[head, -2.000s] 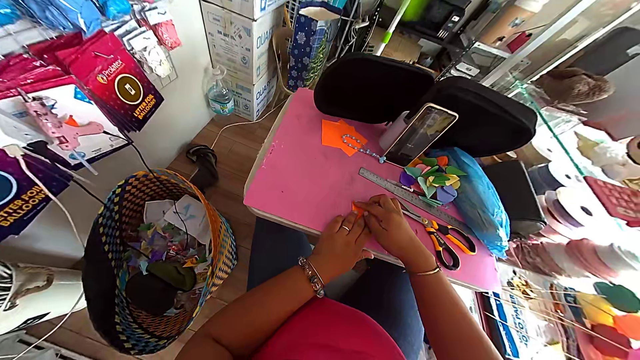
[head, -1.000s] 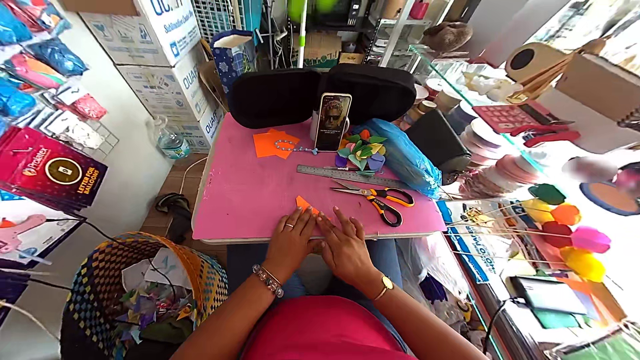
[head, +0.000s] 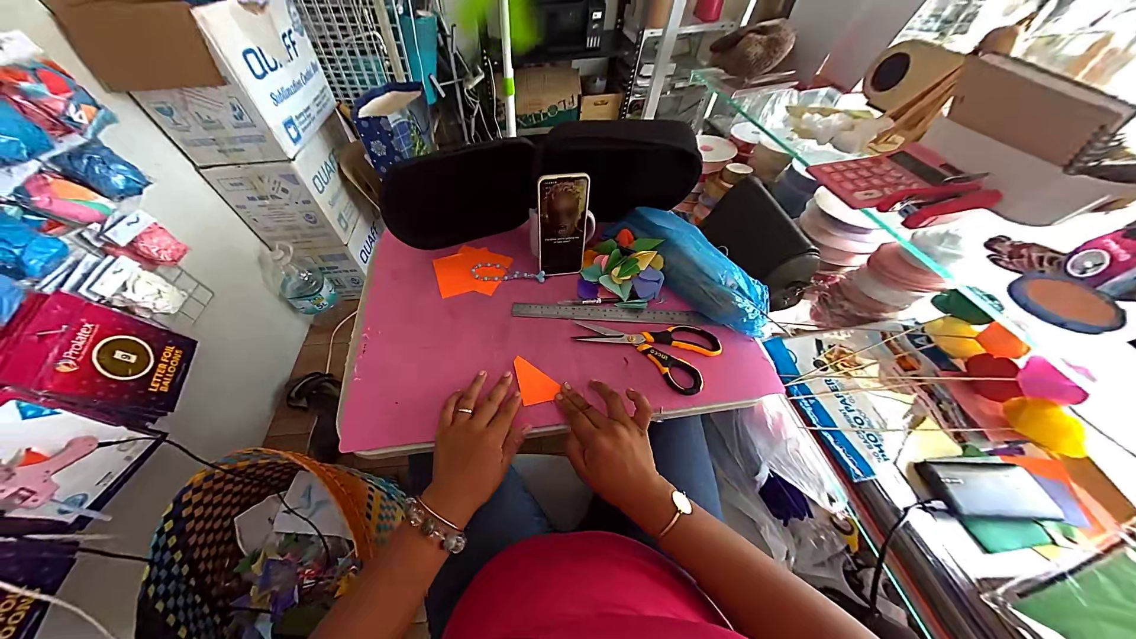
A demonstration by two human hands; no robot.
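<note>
A small folded piece of orange paper [head: 535, 382] lies at the near edge of the pink tabletop [head: 444, 337]. My left hand [head: 477, 435] rests flat beside its left side, fingers spread. The fingertips of my right hand [head: 612, 435] touch its right corner. Scissors with black and yellow handles [head: 657, 342] lie partly spread to the right, just below a metal ruler [head: 603, 312]. Farther back are orange paper squares [head: 457, 273] with a beaded bracelet [head: 497, 273] on them, a colourful paper flower cluster [head: 626, 266] and a phone [head: 563, 222] propped upright.
A blue plastic bag [head: 701, 271] and an open black case [head: 461, 191] stand at the table's back. A woven basket [head: 204, 515] of scraps is at the lower left. To the right, a glass counter [head: 790, 142] holds ribbon spools [head: 839, 235] and a red calculator [head: 896, 173].
My hands, close together over the orange paper before, are now apart on either side of it, and more of the paper shows. The view has turned.
</note>
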